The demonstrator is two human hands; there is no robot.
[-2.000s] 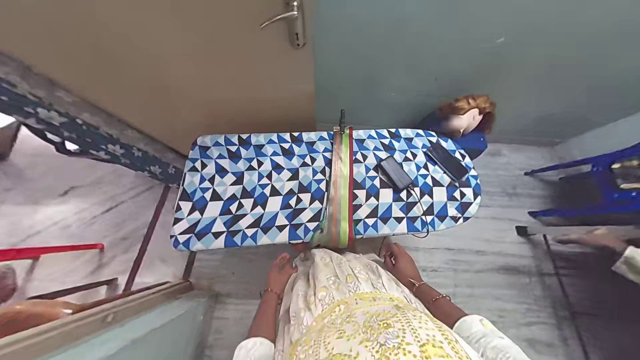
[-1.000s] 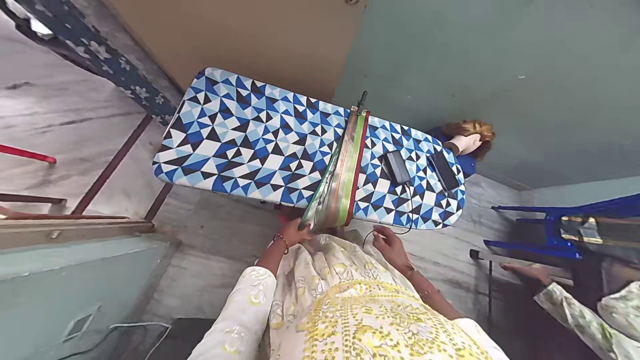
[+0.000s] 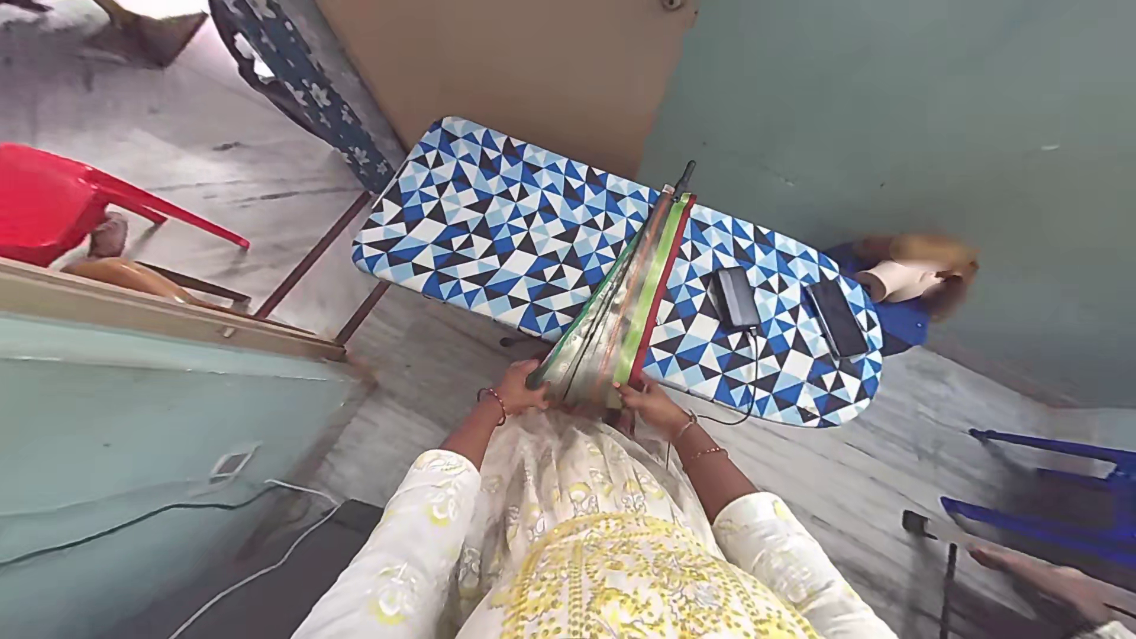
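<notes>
A folded umbrella (image 3: 621, 311) with green, silver, orange, lime and red bands lies across an ironing board (image 3: 497, 222) covered in blue, black and white triangles. Its dark tip points to the far edge, and its panels fan out toward my body. My left hand (image 3: 522, 385) holds the green edge at the near end. My right hand (image 3: 655, 405) grips the red and lime edge there. Right of the umbrella, a black power bank (image 3: 735, 299) with a cable and a dark smartphone (image 3: 836, 318) rest on the board.
A person's head and blue clothing (image 3: 905, 328) show beyond the board's right end. A red plastic chair (image 3: 53, 204) stands at the left, blue plastic furniture (image 3: 1047, 524) at the right. Another person's foot (image 3: 1029, 572) is at the lower right. A door (image 3: 515, 71) and wall border the far side.
The umbrella's panels have spread wider at the near end. My left hand has come up from beside the dress onto the green edge, and my right hand has moved in to the red edge. The view has turned.
</notes>
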